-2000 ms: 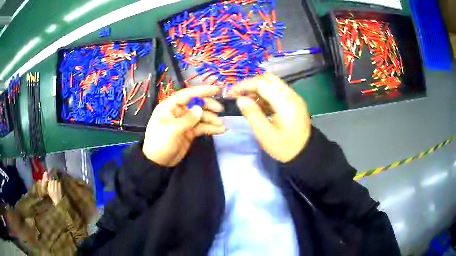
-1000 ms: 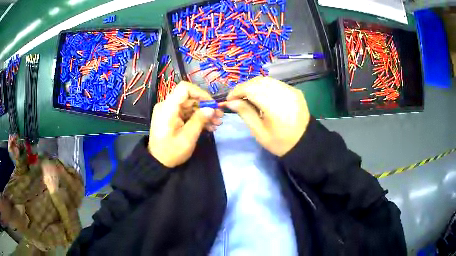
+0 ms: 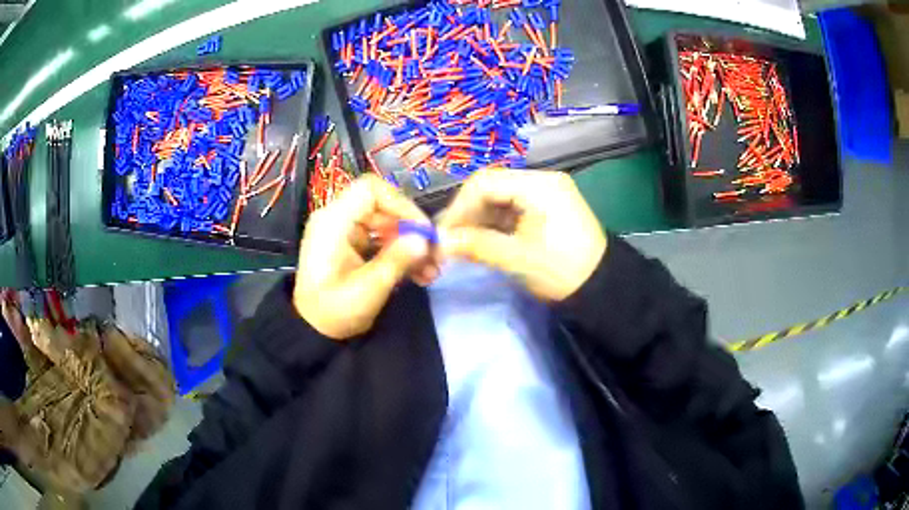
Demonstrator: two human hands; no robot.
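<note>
My left hand (image 3: 351,261) pinches a blue housing (image 3: 418,231) between thumb and fingers, in front of my chest. A bit of red shows among the left fingers beside it. My right hand (image 3: 533,231) meets the housing's right end with thumb and index finger pressed together; whether it grips a red lead there is hidden. Behind the hands, the middle tray (image 3: 598,149) holds heaped blue and red pieces. The left tray (image 3: 274,234) holds blue pieces mixed with red ones. The right tray (image 3: 817,139) holds only red leads.
Loose red pieces (image 3: 327,181) lie on the green bench (image 3: 239,261) between the left and middle trays. A white-and-blue pen (image 3: 593,110) lies in the middle tray. Black cables (image 3: 60,214) lie at far left. A person in brown (image 3: 85,398) is at lower left.
The red lead seen between the hands a second ago is no longer visible there. The right fingertips have closed up against the housing. The neighbouring person has shifted.
</note>
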